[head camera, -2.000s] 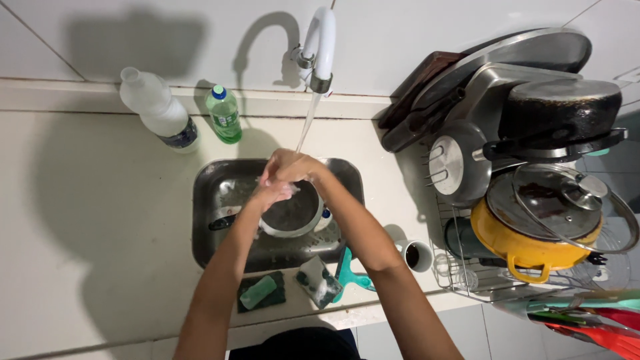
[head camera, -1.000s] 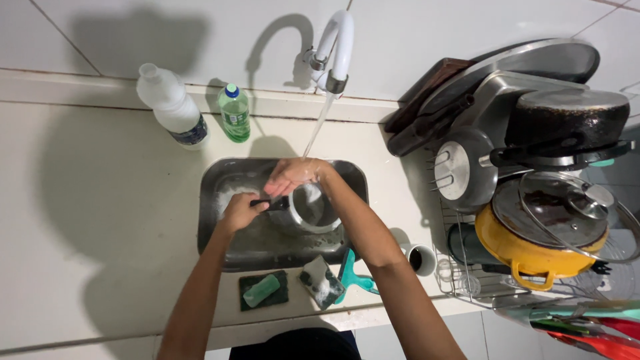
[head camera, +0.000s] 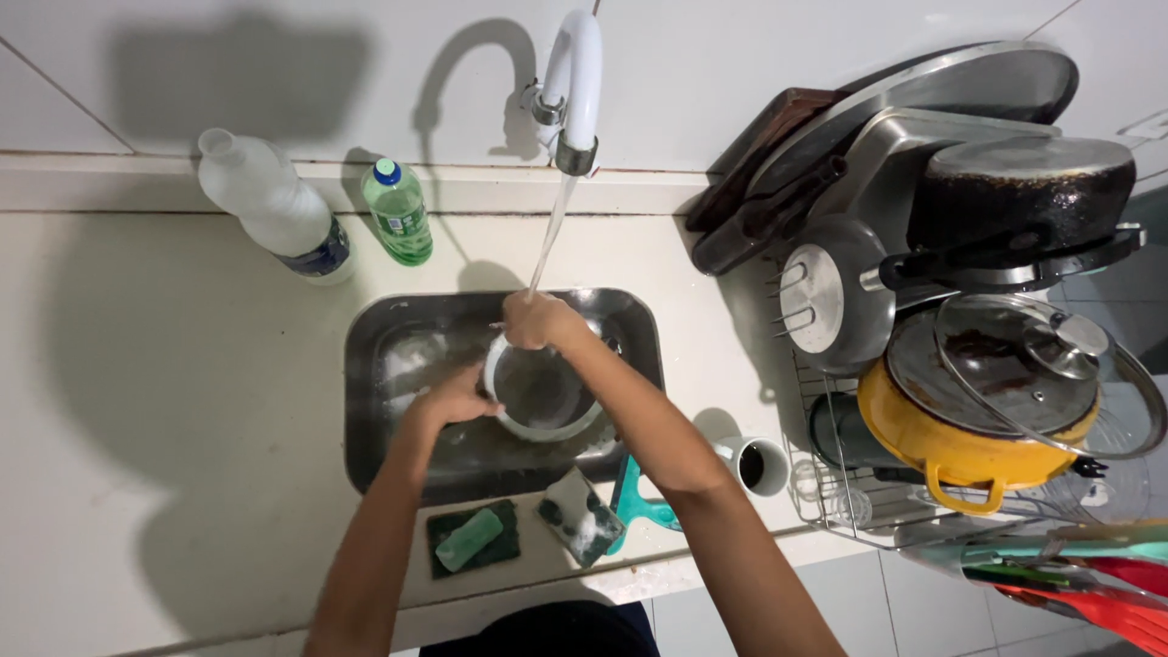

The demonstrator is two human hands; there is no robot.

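A round pot with a pale rim (head camera: 547, 432) sits in the metal sink (head camera: 392, 456), its inside grey. My left hand (head camera: 461, 397) grips the pot's rim on the left side, thumb near the edge. At the pot's upper edge, my right hand (head camera: 538, 319) is curled under the stream of water (head camera: 552, 237) from the white faucet (head camera: 575, 91); whether it holds anything is hidden. In front of the sink lie a green soap bar (head camera: 469, 539) on a dark scouring pad (head camera: 507, 529), a foamy sponge (head camera: 579, 518) and a teal plastic tool (head camera: 639, 506).
A white plastic bottle (head camera: 274, 201) and a green dish-soap bottle (head camera: 398, 214) stand behind the sink. Right of it are a mug with dark liquid (head camera: 759, 466) and a wire dish rack (head camera: 858, 511), stacked with pans, lids and a yellow pot (head camera: 976, 456).
My left hand has gone from the dark handle seen one second ago to the pot's rim. My right hand, spread open then, is now curled at the rim under the water.
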